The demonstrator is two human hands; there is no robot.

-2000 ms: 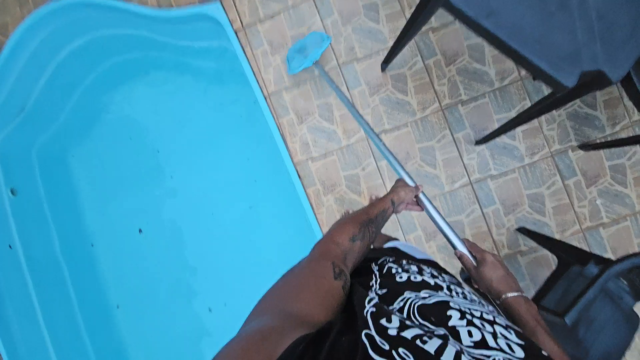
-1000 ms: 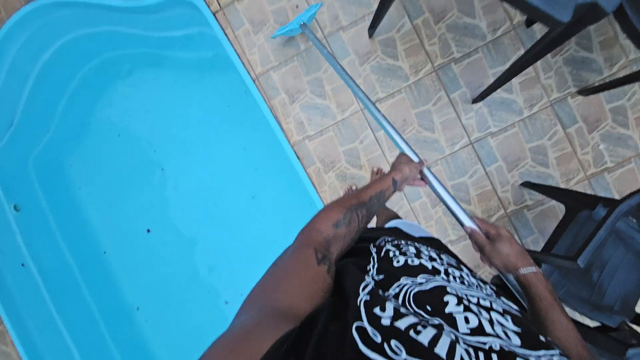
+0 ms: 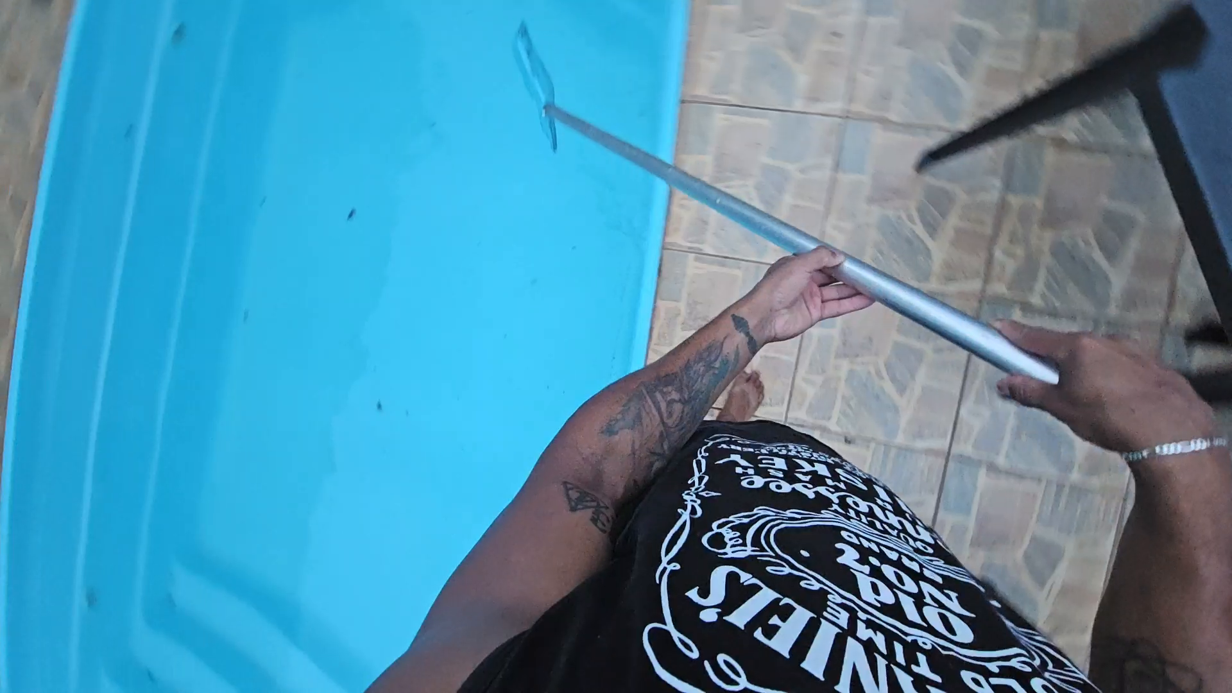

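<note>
A long metal pole [image 3: 731,207] slants from the right side over the edge of the blue pool [image 3: 318,462]. At its far end a light-blue skimmer net [image 3: 536,87] is over the pool, seen nearly edge-on; whether it touches the water I cannot tell. My left hand [image 3: 808,294] supports the pole around its middle, thumb on top and fingers beneath. My right hand [image 3: 1107,385], with a silver bracelet at the wrist, grips the near end of the pole. Small dark specks [image 3: 351,214] are scattered in the pool.
Stone-patterned floor tiles [image 3: 866,375] border the pool on the right. A dark chair [image 3: 1189,125] stands at the upper right, one leg reaching toward the pole. My bare foot [image 3: 743,395] is on the tiles close to the pool's edge.
The net has moved left from above the tiles to over the pool. Both hands have kept hold of the pole, which now crosses the pool's edge. The view has shifted.
</note>
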